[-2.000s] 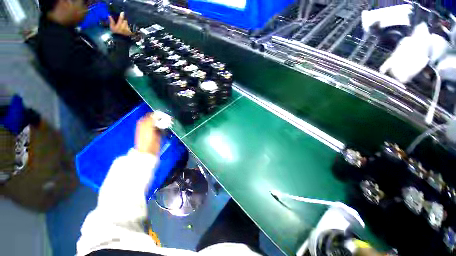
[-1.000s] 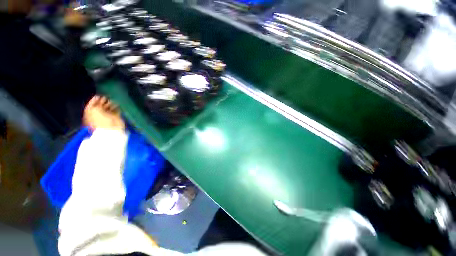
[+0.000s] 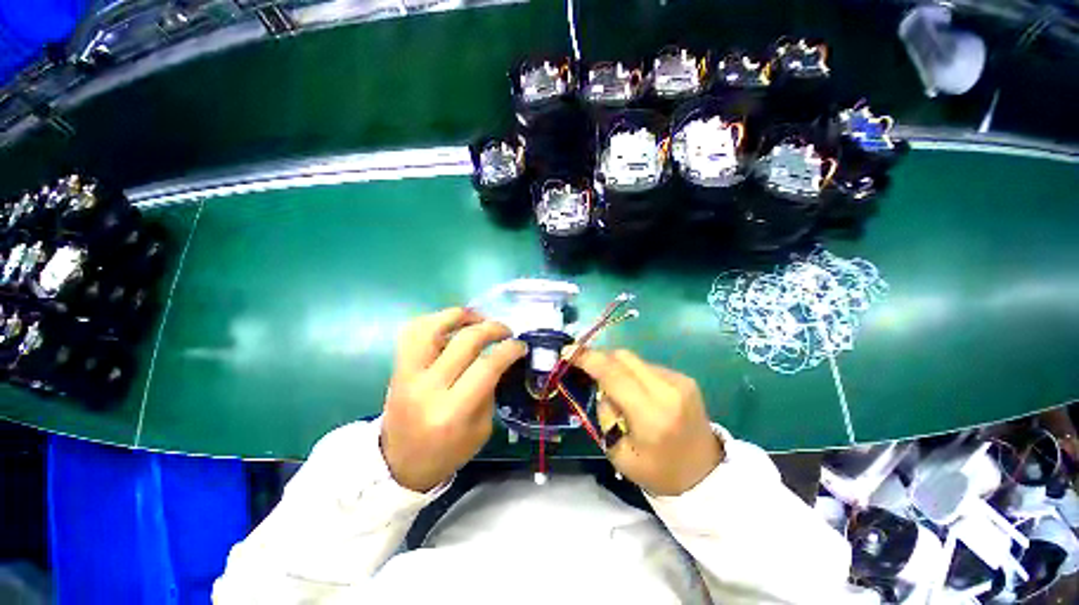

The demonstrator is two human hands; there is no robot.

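Note:
A round black camera housing (image 3: 521,405) sits at the near edge of the green bench, in front of me. Its white mounting bracket (image 3: 531,304) lies behind it. Red, dark and pale wire leads (image 3: 588,334) rise from the cup, and one red lead hangs down with a small white plug (image 3: 541,477). A small white block (image 3: 544,357) shows inside the cup. My left hand (image 3: 445,390) grips the housing's left rim. My right hand (image 3: 648,416) has its fingertips at the wires and right rim, with a small dark and yellow tool (image 3: 612,428) held in the palm.
Waiting camera modules (image 3: 633,157) stand in a cluster beyond my hands, and another group (image 3: 62,274) at far left. A tangle of thin white rings (image 3: 801,310) lies at right. Unassembled housings (image 3: 954,482) fill the lower right. A blue bin (image 3: 148,522) is lower left.
The view has swung to the right. My left hand has come back from the far left, beside the module group and blue bin, to the housing, which both hands now hold.

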